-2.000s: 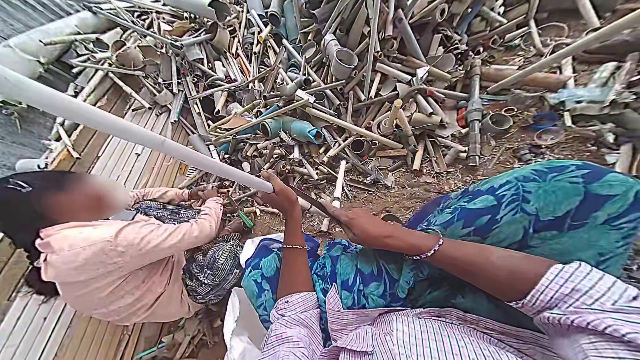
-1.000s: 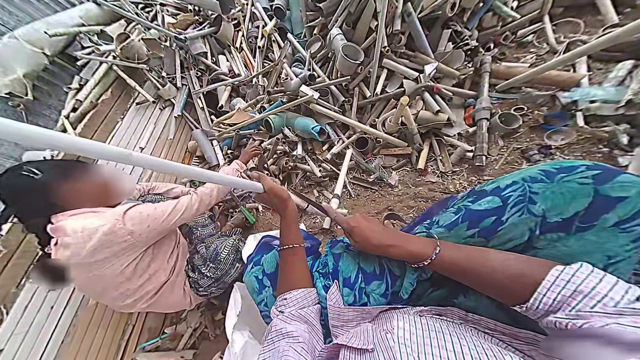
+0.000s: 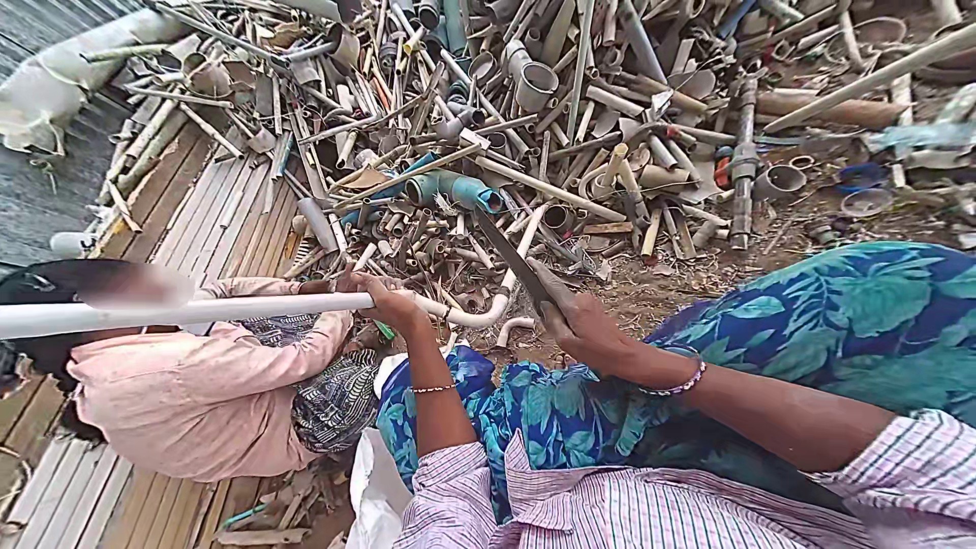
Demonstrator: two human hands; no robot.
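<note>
My left hand (image 3: 393, 305) is closed around a long white plastic pipe (image 3: 229, 309), which runs off the left edge of the view. Beyond this hand, the pipe line continues to a curved elbow and a section rising toward the heap. In my right hand (image 3: 576, 320) is a flat, dark metal blade (image 3: 515, 258), its tip pointing up and left toward a blue-green pipe fitting (image 3: 457, 189). The blade stands apart from the pipe. Its handle is hidden by my fingers.
Another person in a pink shirt (image 3: 191, 396) sits close at the left, partly behind the pipe. A large heap of scrap pipes and fittings (image 3: 534, 88) lies ahead. Slats (image 3: 221, 206) extend at the left, and a white sack (image 3: 377, 488) is beside my lap.
My right hand has lifted the blade away from the pipe and tilted it upward. The white pipe has swung to a flatter angle, and its curved end now shows past my left hand.
</note>
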